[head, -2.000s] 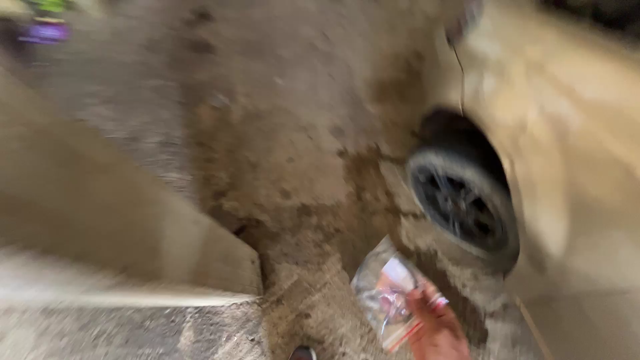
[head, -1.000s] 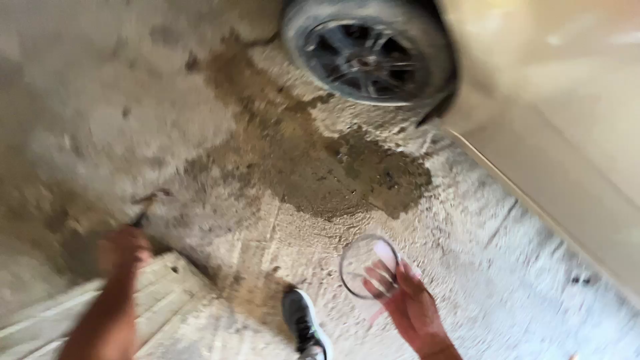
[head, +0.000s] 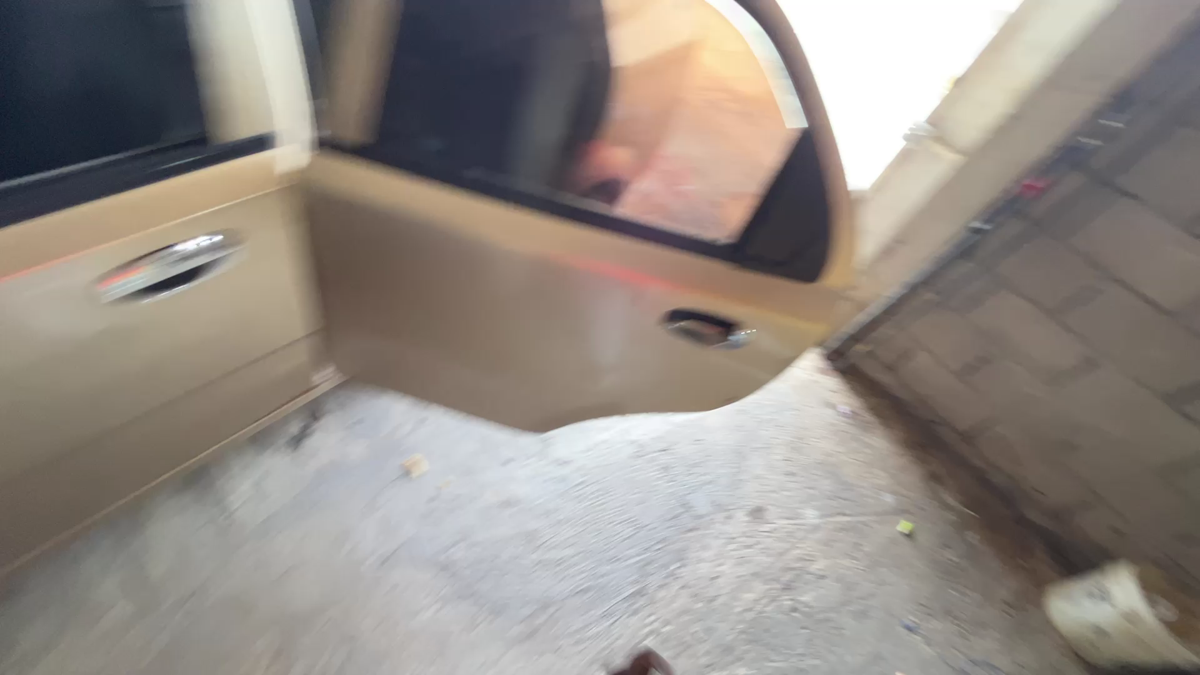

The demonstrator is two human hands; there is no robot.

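Note:
Neither of my hands can be made out. A small dark brown thing (head: pixel 642 664) shows at the bottom edge, too blurred and cut off to name. Ahead, a tan car's rear door (head: pixel 562 319) stands swung out from the body, with its chrome outer handle (head: pixel 708 328) toward the right. To its left is the closed front door (head: pixel 159 347) with another chrome handle (head: pixel 169 266). Through the rear door's window, orange and reddish shapes show, blurred.
Rough concrete floor (head: pixel 525 553) runs below the doors, with a small yellow-green scrap (head: pixel 905 528) and a pale bit (head: pixel 415 465) on it. A concrete block wall (head: pixel 1059 375) rises at the right. A whitish bucket-like container (head: pixel 1106 614) lies tilted at its foot.
The view has swung from the wheel and wet floor to the car's doors. Both hands, seen a second ago, and the clear round item at the right hand are out of view.

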